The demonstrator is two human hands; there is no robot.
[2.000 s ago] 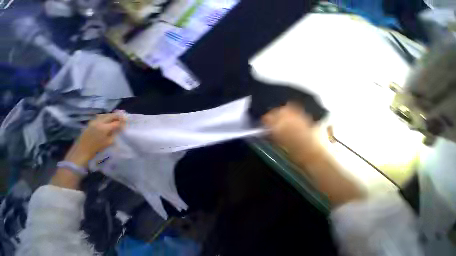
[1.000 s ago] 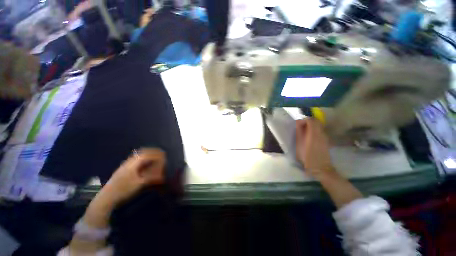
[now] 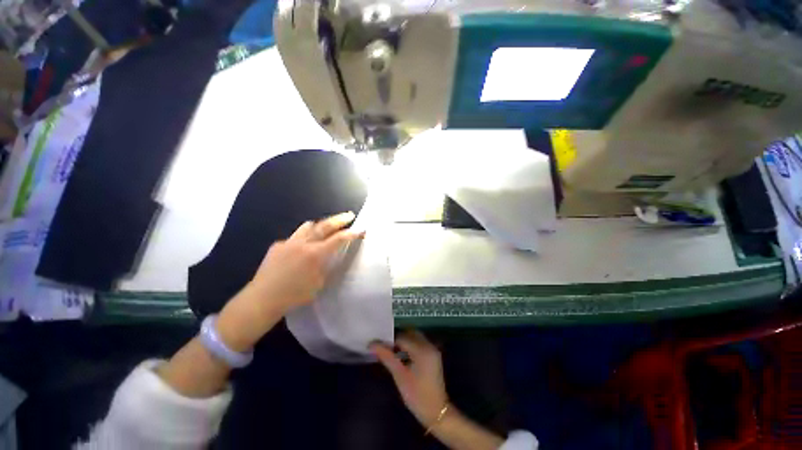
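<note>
A curved black fabric panel (image 3: 264, 206) lies on the white machine table, left of and below the needle area. A white piece (image 3: 356, 303) lies over its right part and hangs over the front edge. My left hand (image 3: 303, 264) rests on the pieces with fingers spread, just below the presser foot (image 3: 384, 156), which is in bright glare. My right hand (image 3: 413, 373) pinches the white piece's lower right corner at the table's front edge. The cream sewing machine head (image 3: 378, 75) stands above. Whether the cloth's top edge lies under the foot cannot be told.
Black panels (image 3: 105, 176) lie along the table's left side beside printed plastic bags (image 3: 35, 220). White pieces (image 3: 510, 193) with black ones lie right of the needle. A small tool (image 3: 677, 214) lies on the machine base. A red basket (image 3: 730, 378) is at lower right.
The view is now closer to the machine. My left hand has come to the cloth below the needle. My right hand has left the pile at right and holds the white piece's corner at the front.
</note>
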